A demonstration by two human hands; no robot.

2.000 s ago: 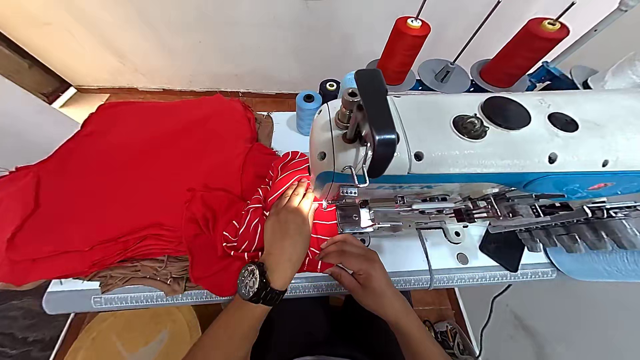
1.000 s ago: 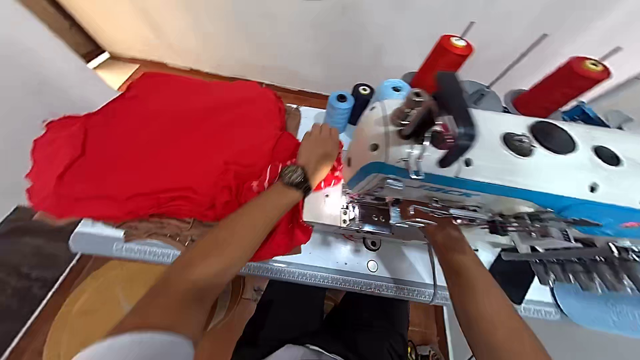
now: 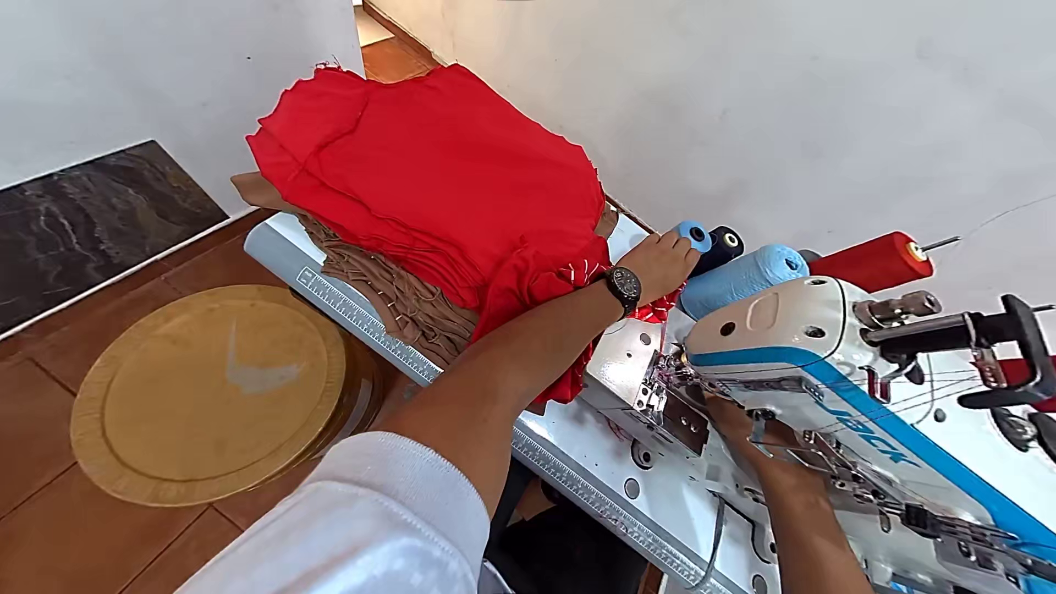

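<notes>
My left hand (image 3: 658, 268), with a black wristwatch (image 3: 624, 286) on its wrist, reaches over red cloth to the far side of the sewing machine's bed, beside the thread cones. Red-and-white striped fabric (image 3: 657, 310) shows just under this hand; whether the fingers grip it is hidden. My right hand (image 3: 730, 412) is under the arm of the Jack sewing machine (image 3: 767, 318), behind the needle area, its fingers mostly hidden. A stack of red fabric pieces (image 3: 445, 165) lies left of the machine, on top of brown fabric pieces (image 3: 412, 309).
A light blue thread cone (image 3: 734, 285), smaller blue and dark spools (image 3: 726, 242) and a red thread cone (image 3: 874, 262) stand behind the machine. A measuring scale (image 3: 577, 487) runs along the table's front edge. A round brown drum (image 3: 206, 396) stands on the tiled floor at the left.
My left hand has moved from the striped fabric at the presser foot to the bed's far side. My right hand has gone from the front edge to under the machine arm. The view has swung left.
</notes>
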